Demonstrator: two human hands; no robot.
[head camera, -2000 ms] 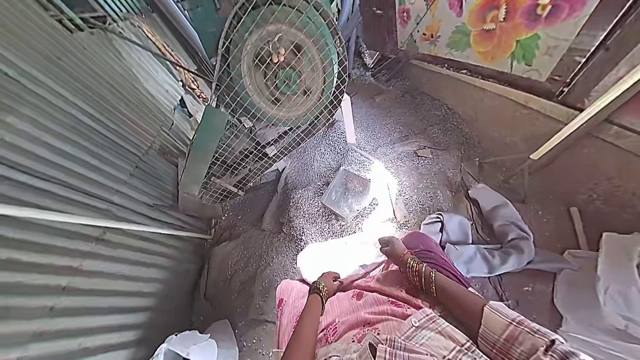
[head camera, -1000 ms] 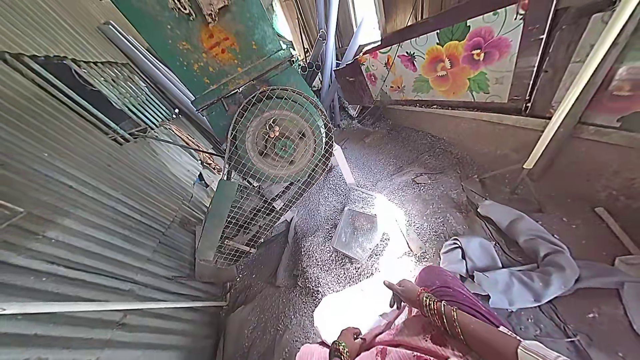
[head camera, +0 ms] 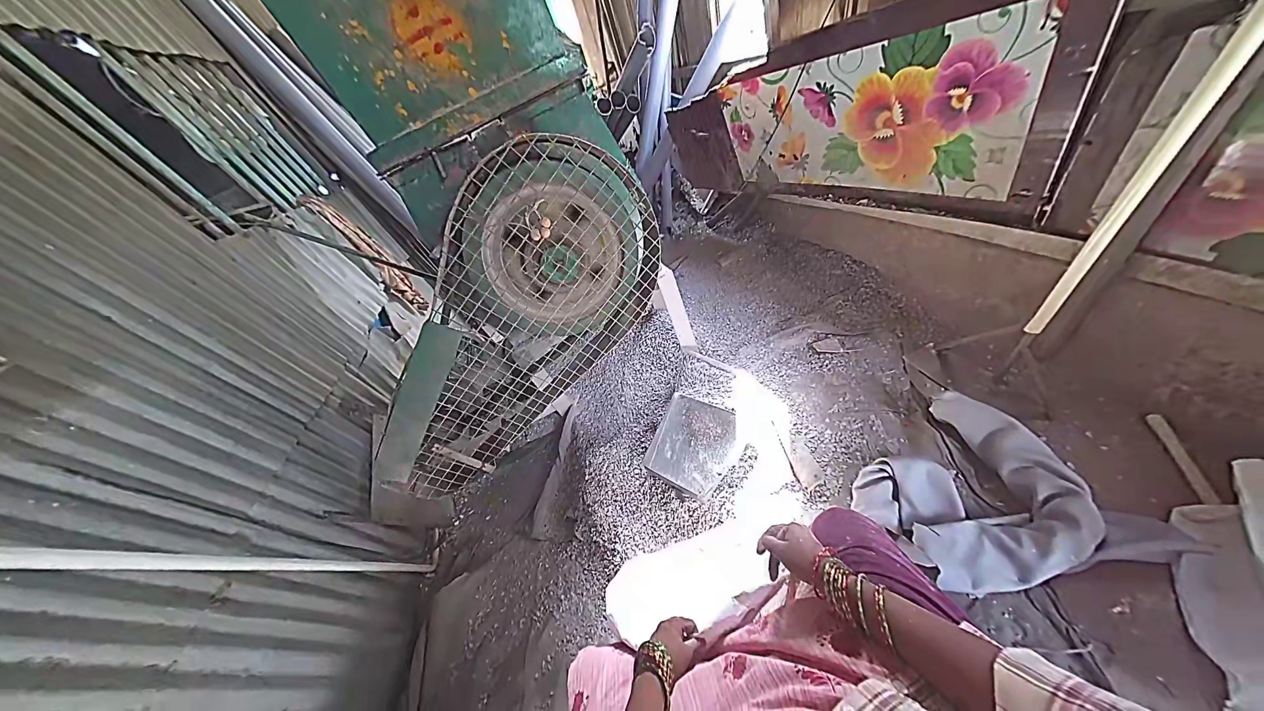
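My left hand point(head camera: 677, 644), with bangles at the wrist, rests at the edge of the pink patterned cloth point(head camera: 760, 664) over my lap, beside a brightly sunlit white patch. Whether its fingers grip the cloth cannot be told. My right hand point(head camera: 790, 549), also in bangles, is by my purple-clad knee point(head camera: 869, 548), fingers bent downward over the glare; nothing plain shows in it. Beyond both hands a clear rectangular plastic container point(head camera: 695, 444) lies tilted on a heap of small grey granules point(head camera: 622, 425).
A green machine point(head camera: 474, 109) with a wheel behind a wire mesh guard point(head camera: 553, 232) stands ahead on the left, near a corrugated metal wall point(head camera: 197, 395). Grey cloth point(head camera: 1027, 523) lies to the right. A pole point(head camera: 1145, 178) slants by the flowered panel point(head camera: 889, 118).
The view has tilted up, showing more of the machine. My right hand has lifted from the cloth edge, its fingers looser than two seconds ago. The container lies as before.
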